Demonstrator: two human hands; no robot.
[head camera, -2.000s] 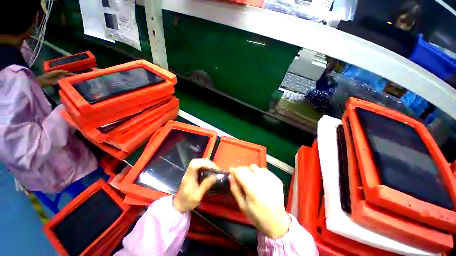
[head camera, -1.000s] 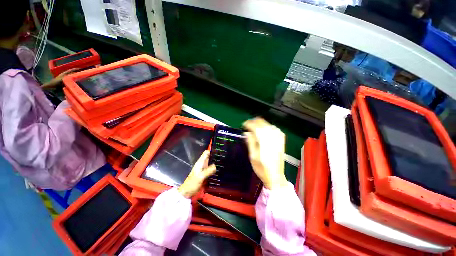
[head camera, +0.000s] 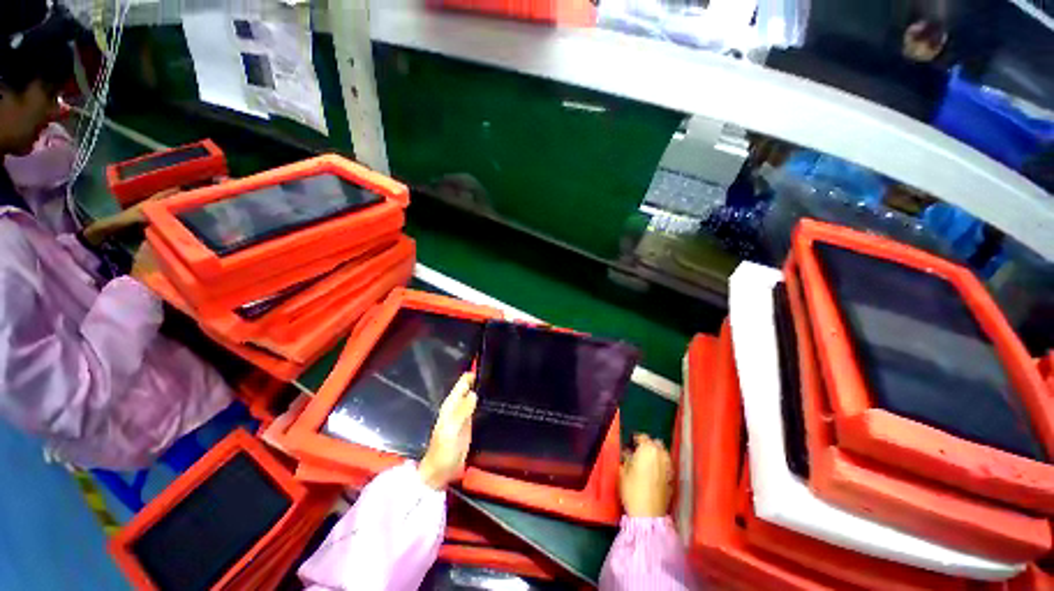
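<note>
A tablet (head camera: 543, 398) with a dark screen and small lines of text lies tilted over an orange-red foam tray (head camera: 555, 496) in the middle. My left hand (head camera: 452, 433) holds the tablet at its left edge. My right hand (head camera: 646, 476) is to the right of the tablet, apart from it, with its fingers curled; whether it holds something small cannot be told. Another tablet (head camera: 405, 375) lies in a foam tray directly to the left, its glossy screen reflecting light.
Stacked trays (head camera: 277, 248) stand at left and another pile (head camera: 925, 450) with a white foam tray (head camera: 769, 427) stands at right. A tray with a tablet (head camera: 206, 522) is lower left. A person in pink (head camera: 93, 346) sits at left. A white-edged shelf (head camera: 693, 81) crosses above.
The tablet was first hidden behind both hands, then showed a menu of green lines; now its screen has other text. My right hand has moved off the tablet, down and right.
</note>
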